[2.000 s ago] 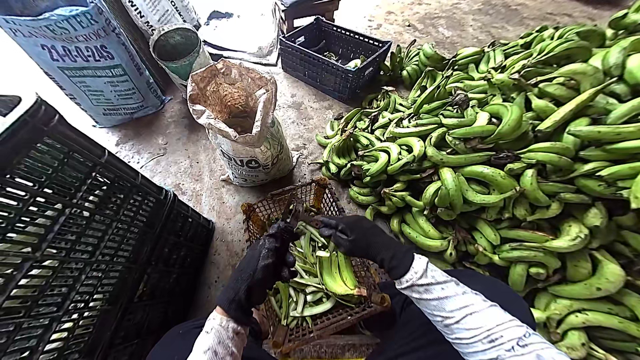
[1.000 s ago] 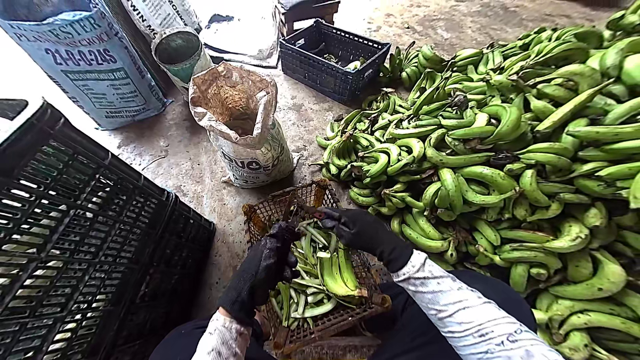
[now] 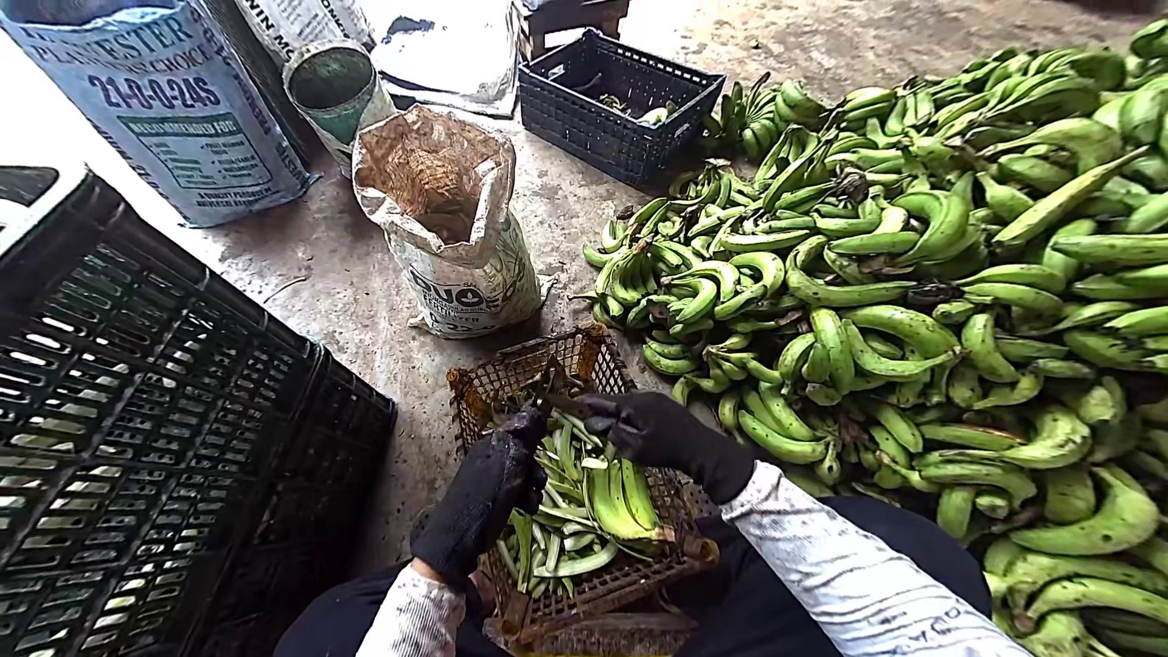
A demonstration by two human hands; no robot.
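Note:
Both my hands wear dark gloves and hover over a worn plastic crate (image 3: pixel 610 360) between my knees. My left hand (image 3: pixel 484 493) is curled near the crate's middle, fingers closed around something dark that I cannot make out. My right hand (image 3: pixel 671 438) reaches in from the right, its fingertips at a dark, thin thing like a blade (image 3: pixel 564 404) that spans toward my left hand. Below the hands, green peel strips (image 3: pixel 561 538) lie in the crate, with a small cluster of green plantains (image 3: pixel 622 502) on top at the right.
A large pile of green plantains (image 3: pixel 876 338) covers the floor at right. Black stacked crates (image 3: pixel 155 392) stand at left. Ahead are an open woven sack (image 3: pixel 465 274), a bucket (image 3: pixel 338 91), a blue-and-white sack (image 3: pixel 173 109) and a dark blue crate (image 3: pixel 602 128) with some contents.
Both hands stay over the crate with only small shifts. The fingers of my right hand have moved slightly; the plantain cluster lies as before.

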